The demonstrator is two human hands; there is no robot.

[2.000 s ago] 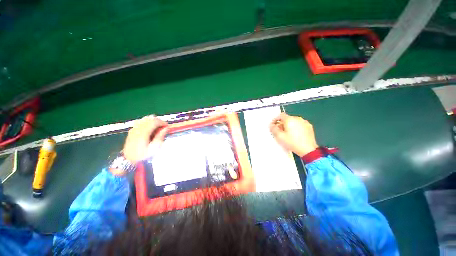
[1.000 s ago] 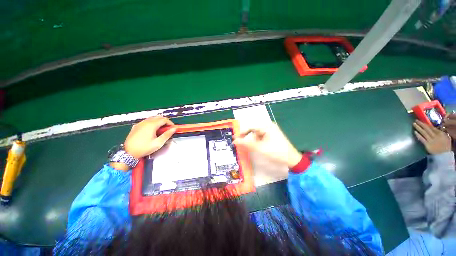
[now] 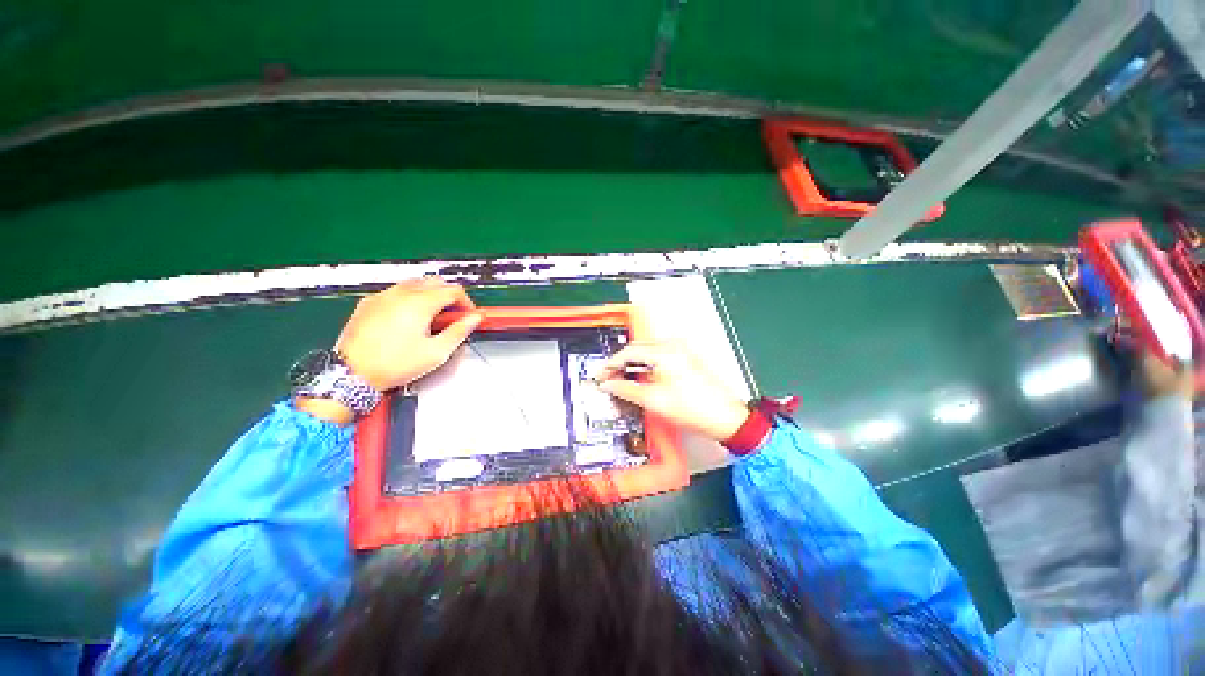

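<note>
An open tablet unit sits in a red-orange frame (image 3: 449, 516) on the bench in front of me. A large silver-white battery (image 3: 489, 403) fills its left part, and a circuit board (image 3: 597, 420) lies on its right. My left hand (image 3: 403, 333) grips the frame's upper left corner, thumb over the inner edge. My right hand (image 3: 671, 386) is over the board with thumb and finger pinched together; whether a tiny part is between them cannot be told. A white sheet (image 3: 700, 317) lies right of the frame, partly under my right hand.
A white chipped rail (image 3: 172, 289) separates the dark green bench (image 3: 846, 330) from the green belt. Another red-framed unit (image 3: 826, 207) lies on the belt behind a grey slanted post (image 3: 985, 132). At the right, a person in grey sleeves holds a red-framed unit (image 3: 1139, 284) near a small plate (image 3: 1035, 291).
My right hand has moved left from the white sheet to over the circuit board. My left hand stays at the frame's corner. The yellow screwdriver has left the view. The neighbour's red-framed unit is now raised.
</note>
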